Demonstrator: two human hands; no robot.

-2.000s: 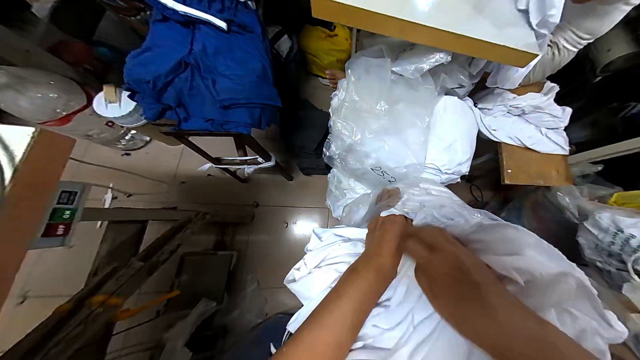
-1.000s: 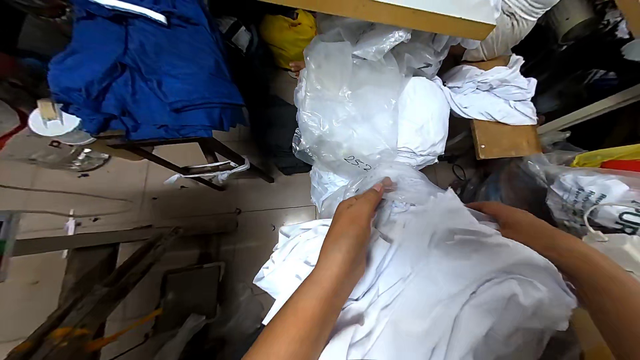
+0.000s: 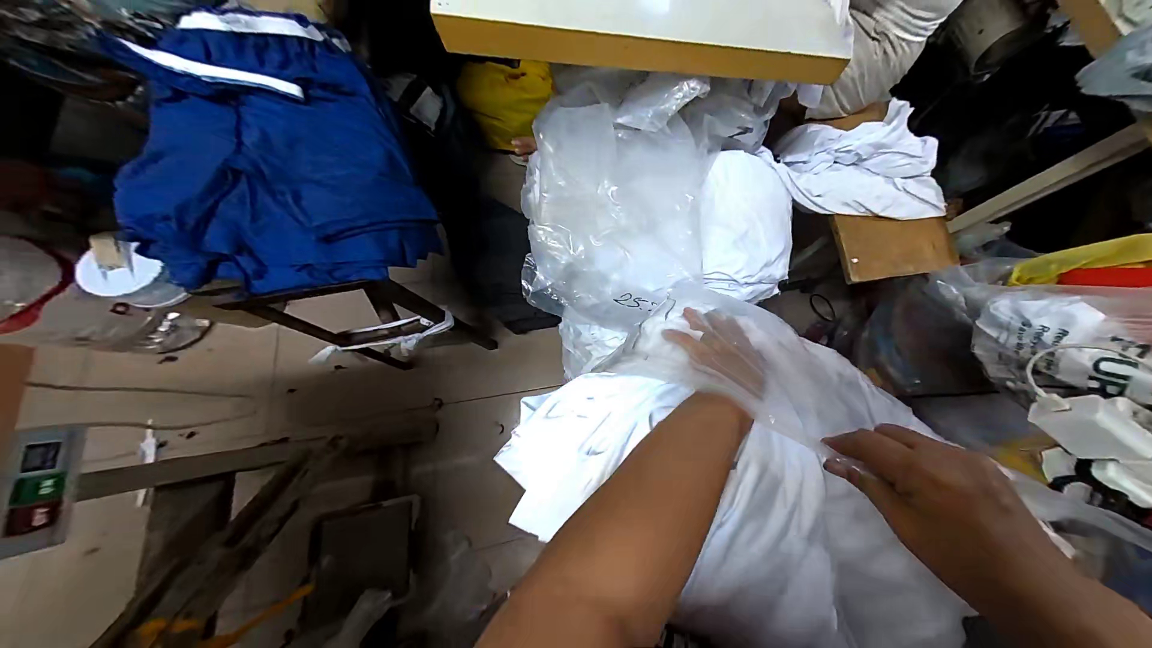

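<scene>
White cloth (image 3: pixel 621 423) lies in a large heap before me, partly under a clear plastic bag (image 3: pixel 792 387). My left hand (image 3: pixel 720 351) is inside the bag, seen through the film, with its fingers spread over the cloth. To the right, my right hand (image 3: pixel 900 468) pinches the edge of the bag between thumb and fingers. Beyond them stands another clear plastic bag (image 3: pixel 612 198) with handwritten marks, beside a white cloth bundle (image 3: pixel 745 220).
Blue shorts with white trim (image 3: pixel 279 171) are stacked on a dark stool (image 3: pixel 387 310) at the left. A white table with a yellowish edge (image 3: pixel 639 45) juts in at the top. Plastic bags (image 3: pixel 1035 324) and a white plastic device (image 3: pixel 1089 427) are at the right.
My left hand has gone from the outside of the film to under it. My right hand, farther off at the heap's right side a second ago, now pinches the bag's edge.
</scene>
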